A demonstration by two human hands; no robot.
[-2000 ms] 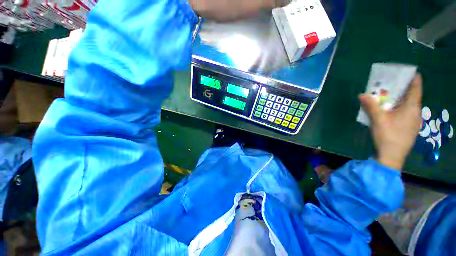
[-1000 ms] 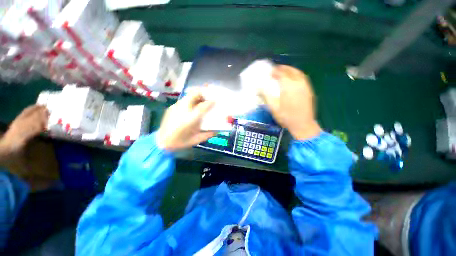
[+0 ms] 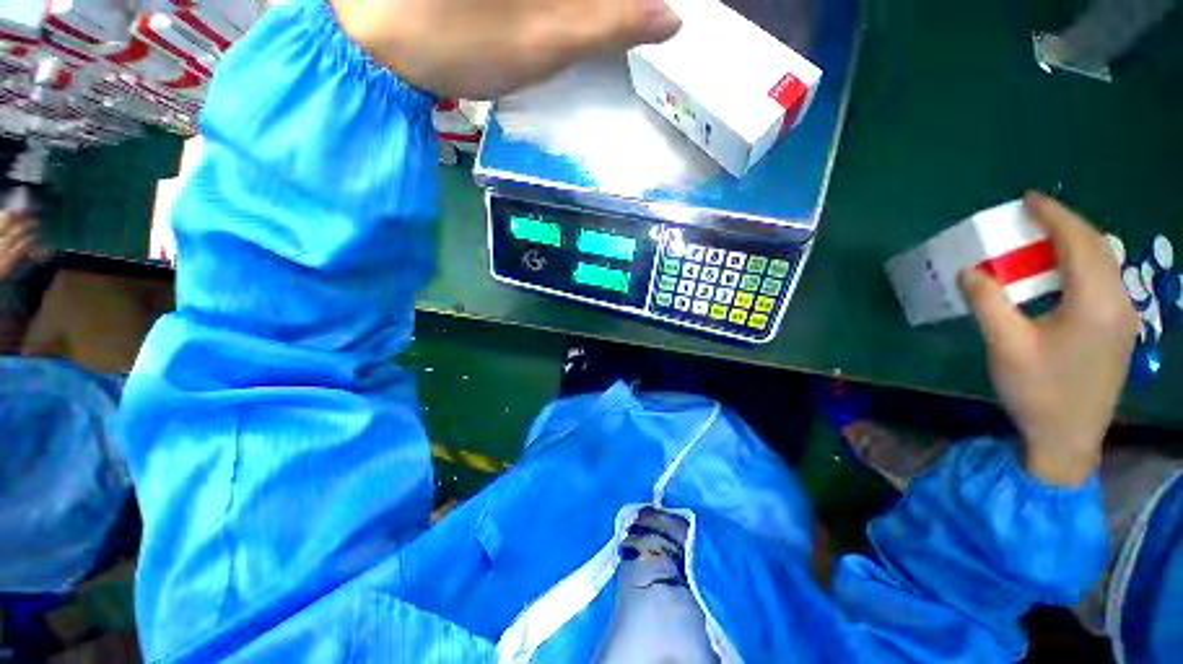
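A white carton with a red band [image 3: 727,84] lies on the silver pan of the digital scale [image 3: 584,136]. The scale's green displays are lit. My left hand [image 3: 519,36] reaches over the pan from the left, cut off by the top edge. Its fingertips are at the carton's upper left end, and whether they grip it cannot be told. My right hand [image 3: 1057,337] holds a second white carton [image 3: 947,270] by its red-banded end, between thumb and fingers, right of the scale and over the green bench.
Loose white and blue discs [image 3: 1147,288] lie beyond my right hand. A metal upright with a foot plate [image 3: 1070,55] stands at upper right. Rows of red-striped cartons [image 3: 123,59] fill the upper left. Another person's hand [image 3: 18,240] and blue sleeve are at the left edge.
A second ago both hands were together over the scale with white cartons. Now my right hand is far right with a carton, and one carton lies on the pan by my left hand.
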